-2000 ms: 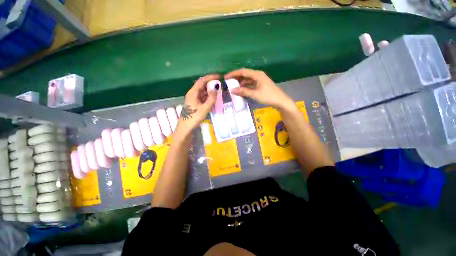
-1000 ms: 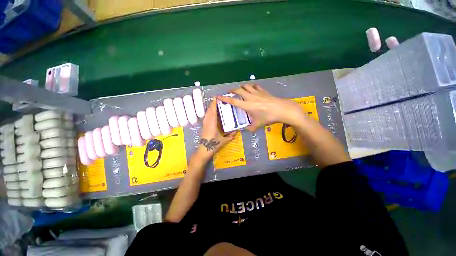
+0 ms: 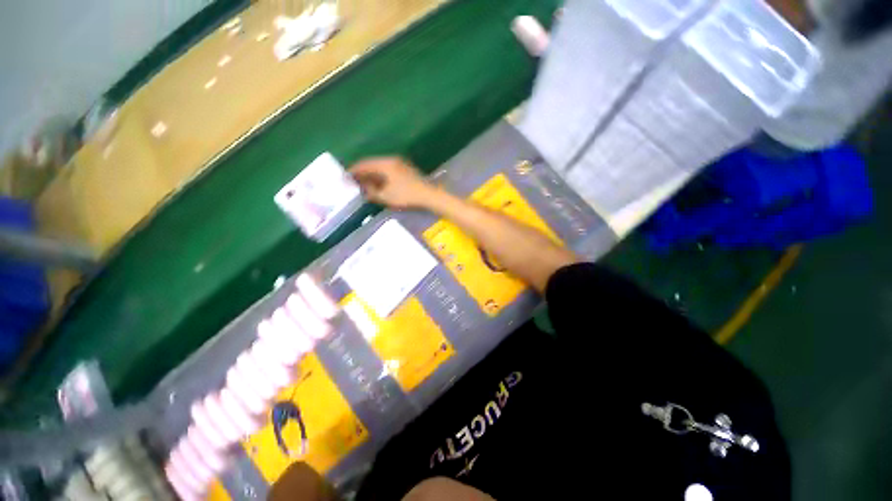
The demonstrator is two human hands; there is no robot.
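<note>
My right hand [image 3: 393, 184] reaches to the belt's near edge, its fingertips gripping the right edge of a filled white tray [image 3: 321, 199]. The tray has pale pink pieces and a small dark spot. A second, empty-looking white tray [image 3: 388, 266] lies flat on the printed carton sheet [image 3: 416, 338]. Pale pink rounded units [image 3: 249, 377] stand side by side in a line to its left. A blurred skin-coloured part [image 3: 298, 484], possibly my left hand or forearm, is cut off by the bottom edge.
The green belt [image 3: 235, 245] runs beyond the sheet. Tall nested tray stacks [image 3: 626, 127] stand at the right, with a loose pink unit [image 3: 531, 34] beside them. Another filled tray [image 3: 83, 391] is at far left, near cream-white units [image 3: 122, 475]. Blue bins [image 3: 763, 201] are at the right.
My view has turned. My hands have parted; the right has moved forward to the belt with the filled tray, and the left has dropped away. Another tray now lies on the sheet.
</note>
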